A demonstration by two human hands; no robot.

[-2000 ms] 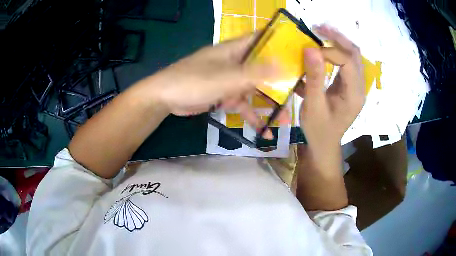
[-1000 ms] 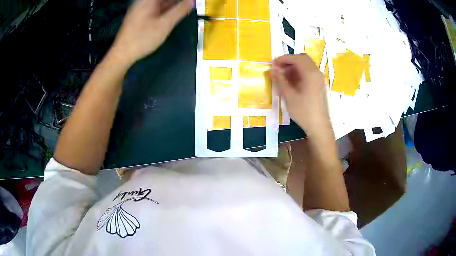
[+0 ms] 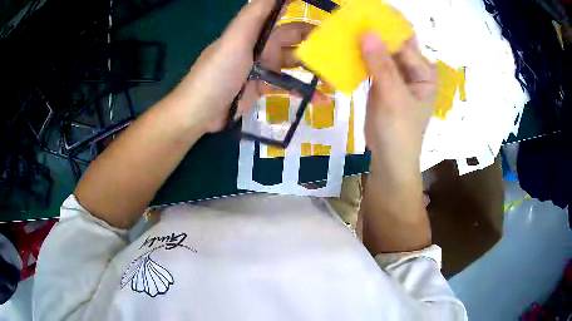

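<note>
My left hand (image 3: 229, 69) holds a black plastic frame (image 3: 282, 79) tilted over the sticker sheet. The frame is open, with a crossbar and a smaller window towards me; its far part is partly hidden by my fingers and the yellow piece. My right hand (image 3: 401, 94) holds a flat yellow die-cut piece (image 3: 342, 47) by its right side, thumb on top, close beside the frame's upper right. Whether the two touch is unclear. The sticker sheet (image 3: 290, 178) lies below, with white lattice and empty windows at its near end and yellow at its far end.
A large white waste pile (image 3: 483, 81) is at right, with loose yellow pieces (image 3: 446, 91) on it. Dark tangled frames (image 3: 75, 131) lie at left, more black tangle at far right. A brown cardboard box (image 3: 467, 219) stands below the table edge.
A second ago my left hand was at the far side and my right hand at the sheet's right edge. Now the left holds a frame and the right a yellow piece raised off the sheet.
</note>
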